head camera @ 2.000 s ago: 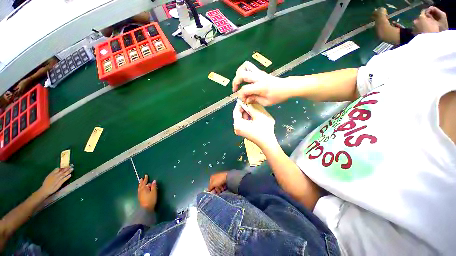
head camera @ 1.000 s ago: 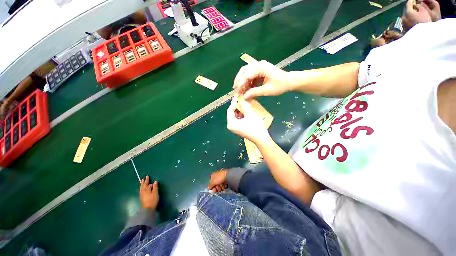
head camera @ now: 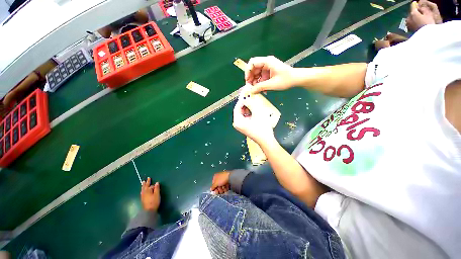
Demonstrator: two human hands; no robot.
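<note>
My left hand (head camera: 150, 196) rests on the green worktop (head camera: 172, 177), its fingers apart and empty, fingertips at the lower end of a thin white line (head camera: 137, 171). My right hand (head camera: 220, 182) lies curled at the worktop's near edge by my denim clothing, with nothing visible in it. Small loose bits (head camera: 208, 163) are scattered ahead of it. To the right, a neighbour's two hands hold a cream housing (head camera: 265, 107) above the worktop. Another housing (head camera: 256, 152) lies below their forearm.
Beyond the pale rail (head camera: 177, 127), the green belt carries housings (head camera: 197, 89) (head camera: 71, 158). Red compartment trays (head camera: 136, 63) (head camera: 22, 126), a dark grey tray (head camera: 68, 68) and a white fixture (head camera: 194, 33) stand past it. White sheets (head camera: 343, 44) lie right. Another person's hands (head camera: 423, 14) are far right.
My hands have stayed in place. Housings on the belt have moved left. A hand at the lower left rail has withdrawn. The neighbour's held housing is turned and shows more of its face.
</note>
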